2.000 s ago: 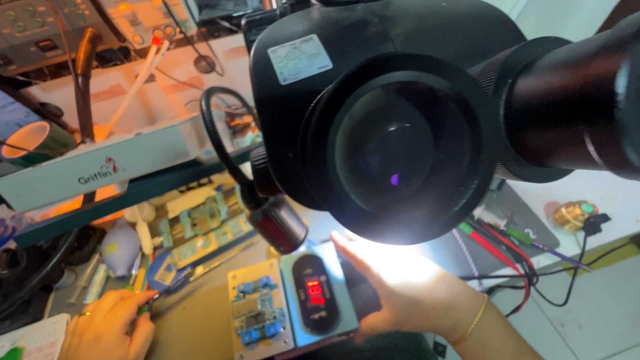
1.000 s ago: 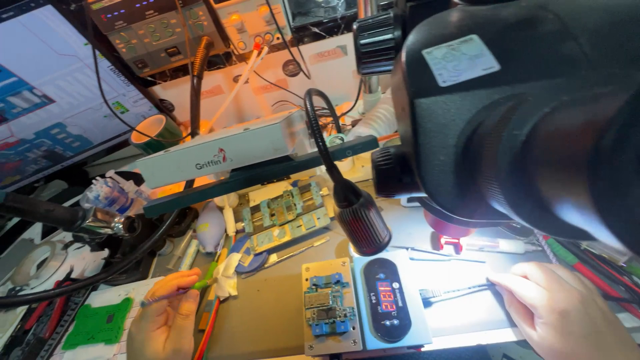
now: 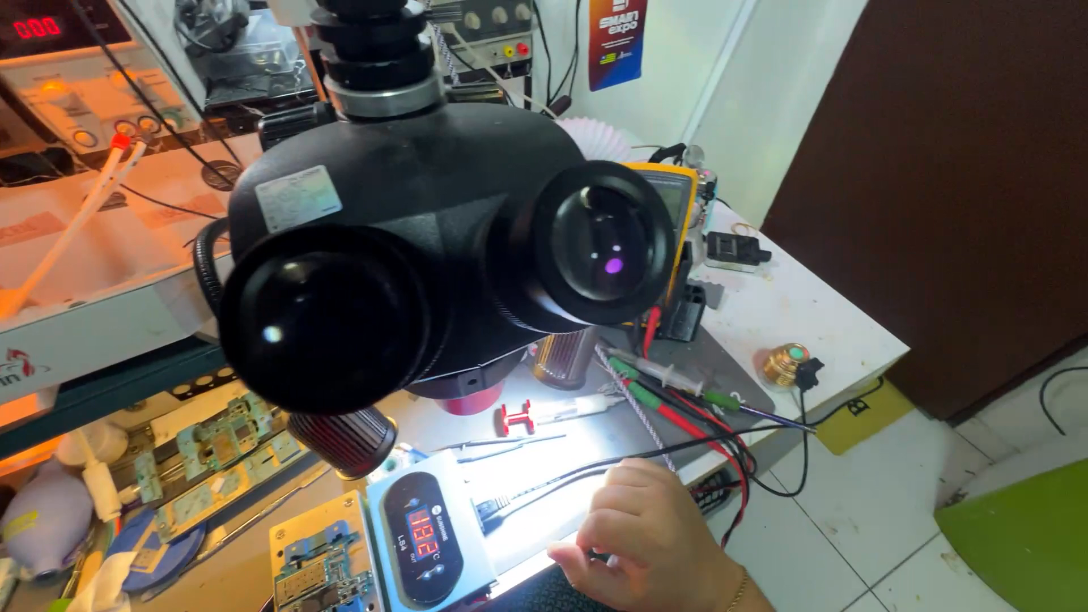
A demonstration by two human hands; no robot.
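Observation:
My right hand (image 3: 646,540) is at the bench's front edge, its fingers curled, right of a blue Sunshine heating station (image 3: 433,535) with a lit red display. Whether something small is inside the curled fingers cannot be told. A black cable (image 3: 586,463) plugged into the station's right side runs just above the hand. Left of the display, a phone circuit board (image 3: 323,569) sits in the metal holder. Over the bench stands a black binocular microscope (image 3: 433,187), with a ribbed lamp head (image 3: 344,438) below it. My left hand is out of view.
Behind my right hand lie a syringe with a red plunger (image 3: 518,416), tweezers (image 3: 510,442) and red and black test leads (image 3: 680,416). A brass tip cleaner (image 3: 786,365) stands at the right. At the left are circuit boards (image 3: 221,442) and a grey rubber blower (image 3: 47,514).
The view has swung right. My left hand, earlier seen with a green-handled tool near it, has left the picture. My right hand's fingers are now curled.

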